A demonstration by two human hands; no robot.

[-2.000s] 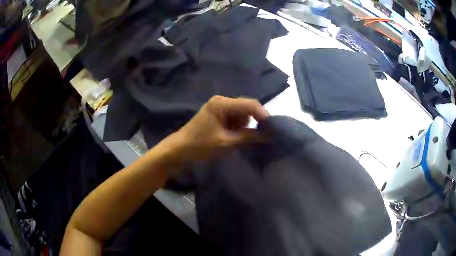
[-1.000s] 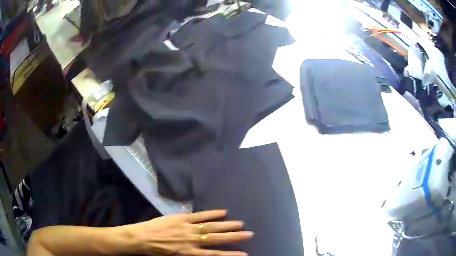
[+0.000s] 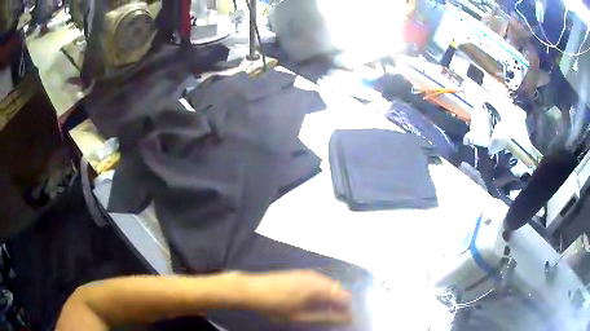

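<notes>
My left hand (image 3: 317,296) is blurred at the bottom centre, over a dark cloth panel (image 3: 294,251) lying on the white machine table (image 3: 323,229). Its fingers look bent down towards the cloth; whether they grip it cannot be told. The panel's lower part is hidden by my hand and forearm and by strong glare. The white sewing machine head (image 3: 475,262) with a blue stripe stands to the right of my hand. Its needle area is lost in glare. My right hand is not in view.
A rumpled heap of dark cut pieces (image 3: 226,155) covers the left side of the table. A neat folded dark stack (image 3: 385,171) lies beyond my hand. A thick black tube (image 3: 540,191) rises above the machine head. Orange wires and other machines stand behind.
The view has tilted up. My left hand, spread flat on the panel a second ago, has moved right towards the machine, its fingers now bent. The panel's far edge now slants.
</notes>
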